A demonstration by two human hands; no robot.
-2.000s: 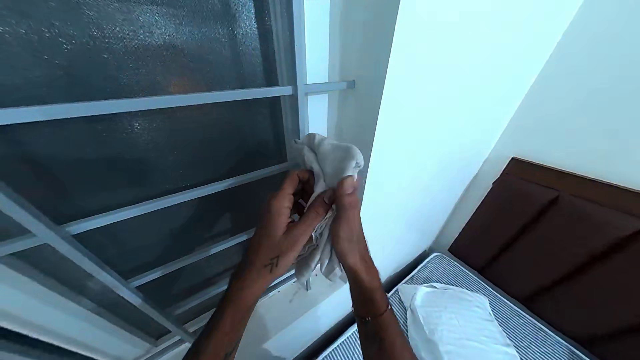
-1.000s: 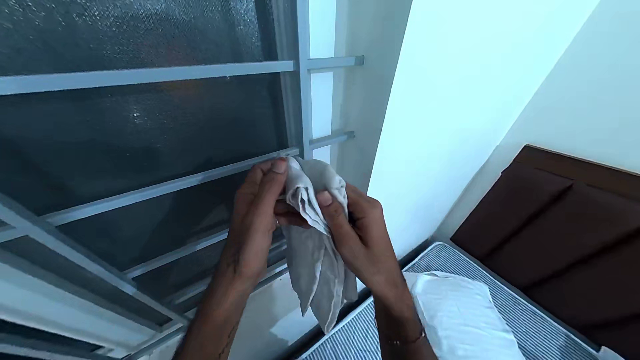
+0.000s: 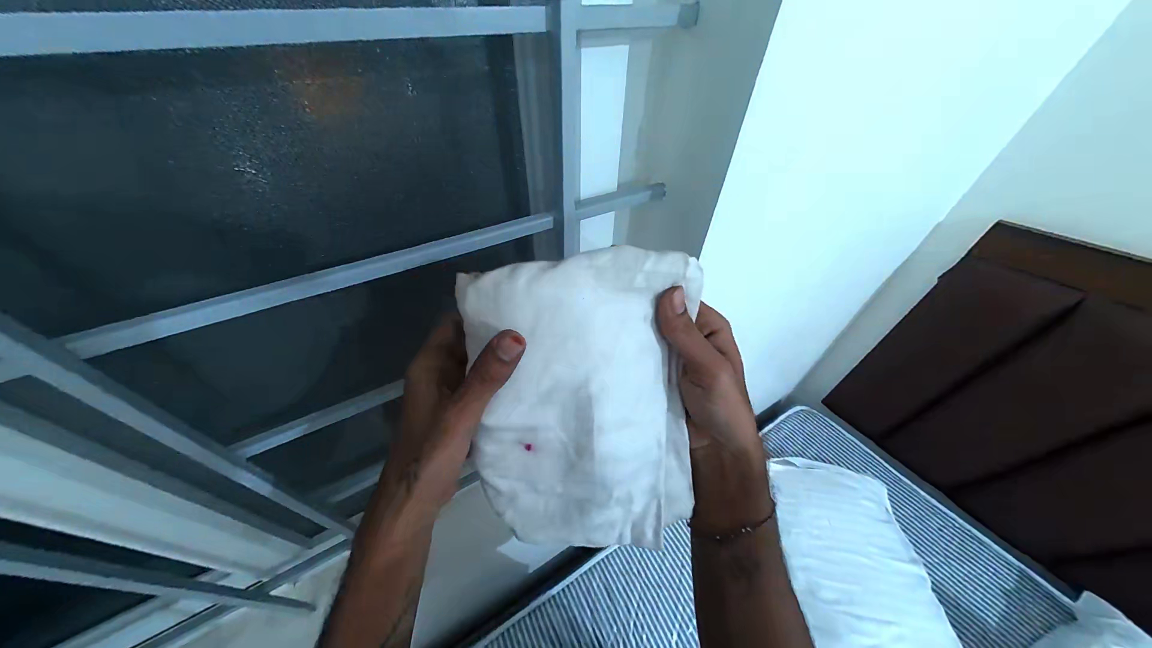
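Observation:
A white cloth (image 3: 585, 396), folded into a roughly rectangular pad, is held up in front of the window bars. My left hand (image 3: 459, 396) grips its left edge, thumb on the near face and fingers behind. On the right edge, my right hand (image 3: 715, 369) pinches the cloth near its upper corner, with the thumb in front. A small red spot shows on the lower left part of the cloth, and there is a red mark at my left thumb's tip. The fingers behind the cloth are partly hidden.
Grey metal window bars (image 3: 315, 283) cross dark glass at the left. Below right lies a striped mattress (image 3: 954, 531) with a white pillow (image 3: 855, 549) on it, beside a dark brown padded headboard (image 3: 999, 378). A white wall (image 3: 855, 162) stands behind.
The cloth was bunched and hanging in folds between my hands; it is now spread into a flatter pad. My hands have moved apart to its two sides.

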